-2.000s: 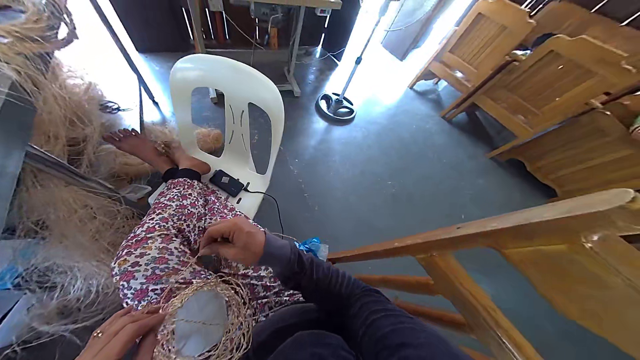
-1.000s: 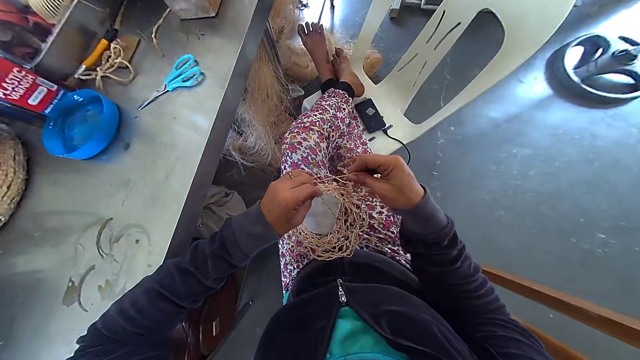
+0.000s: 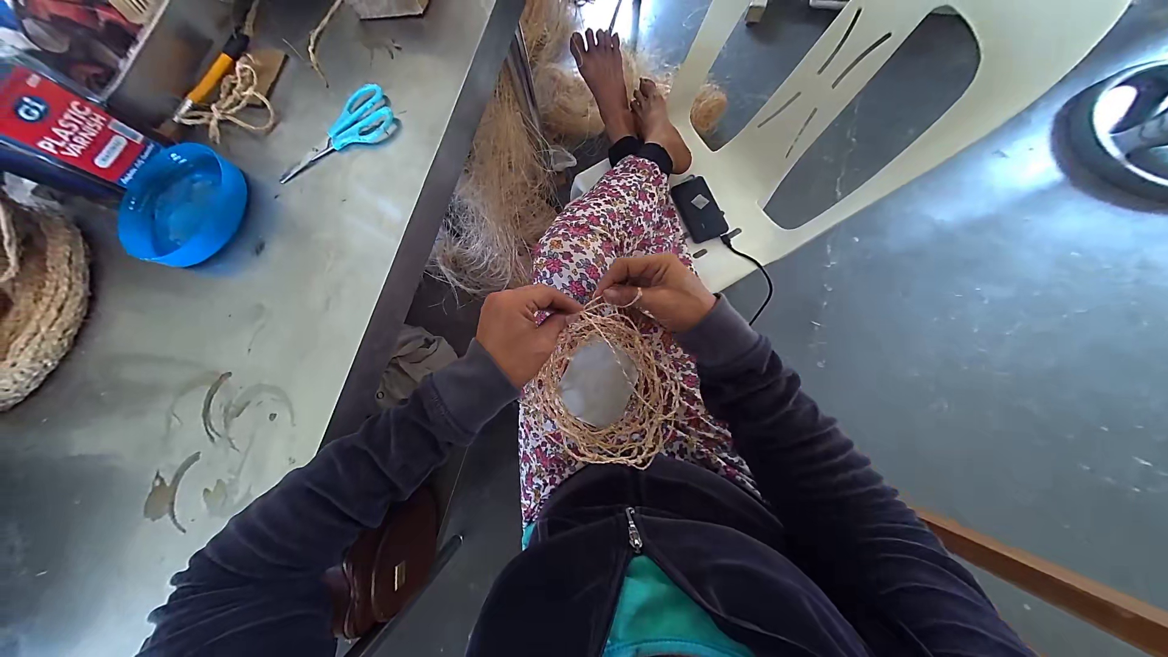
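Observation:
A loose coil of tan twisted fibre cord (image 3: 652, 415) lies in my lap on flowered trousers, around a pale rounded object (image 3: 598, 383) whose kind I cannot tell. At the coil's far edge, my left hand (image 3: 529, 330) pinches the cord between thumb and fingers. Just to its right, my right hand (image 3: 659, 290) grips cord too, with a strand looped near its fingertips. The fingertips of both hands are close together. Loose raw fibre (image 3: 502, 182) hangs and lies beside the table, beyond my left hand.
On the metal table (image 3: 301, 338) at left are blue-handled scissors (image 3: 351, 128), a blue plastic dish (image 3: 182, 205), a varnish container (image 3: 73, 123), a cord-tied tool (image 3: 219, 78) and a coiled fibre piece (image 3: 41, 301). My feet rest on a white plastic chair (image 3: 821, 119) holding a black device (image 3: 699, 208).
Two seconds ago my left hand lay at the coil's near left side; now it is beside my right hand at the far edge, both on cord. The view has swung left toward the table.

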